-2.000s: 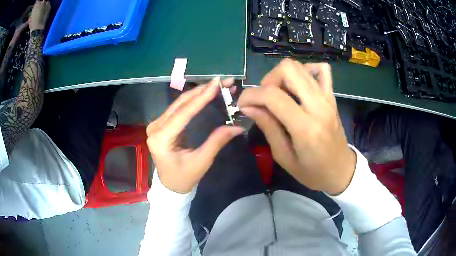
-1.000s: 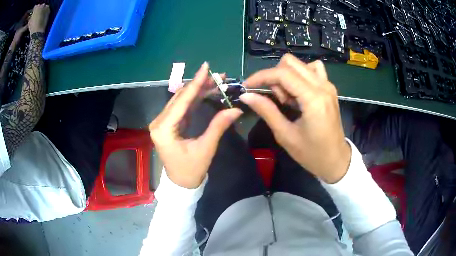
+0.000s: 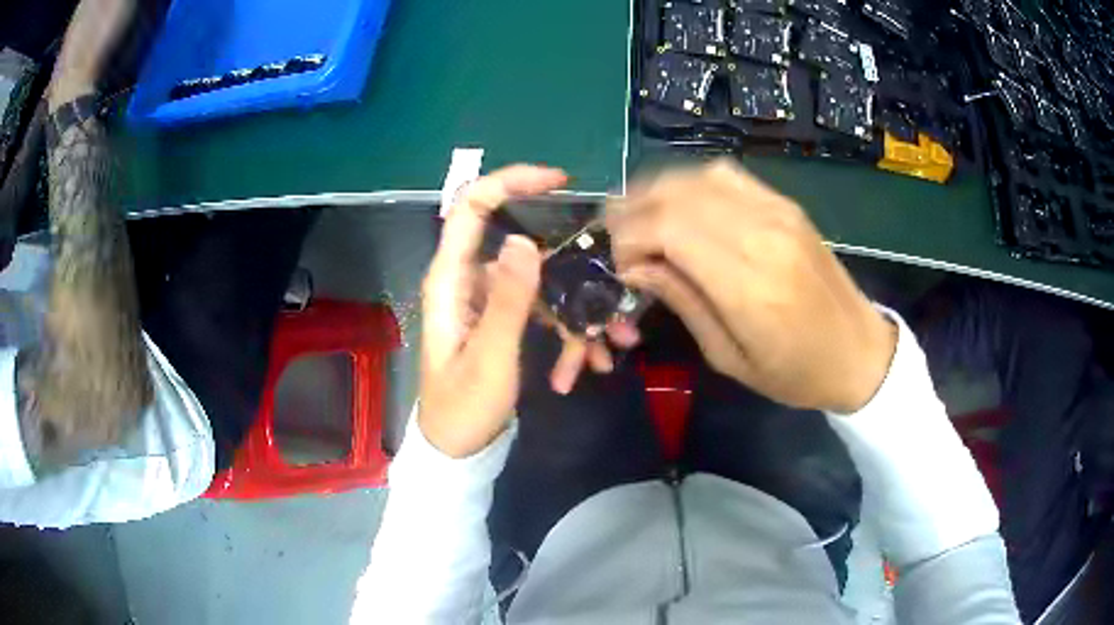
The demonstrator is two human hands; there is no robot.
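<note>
A black circuit board module (image 3: 584, 283) with a small white spot is held above my lap, just off the table's near edge. My left hand (image 3: 486, 311) grips its left side between thumb and fingers, with some fingertips showing below it. My right hand (image 3: 733, 287) is blurred, with its fingers on the module's right side. A thin pale line runs along the module's upper edge between the hands. What exactly the right fingertips pinch is hidden.
A black tray of modules (image 3: 757, 92) with an orange-yellow tape (image 3: 916, 156) lies ahead right, beside another black tray (image 3: 1051, 202). A blue bin (image 3: 263, 92) holds small black parts. A white tag (image 3: 461, 181) is on the table edge. Another person's tattooed arm (image 3: 92, 269) is at left.
The module has turned from edge-on to showing its dark face. My right hand has closed in on it. The other person's arm at left has swung closer. The view has shifted slightly.
</note>
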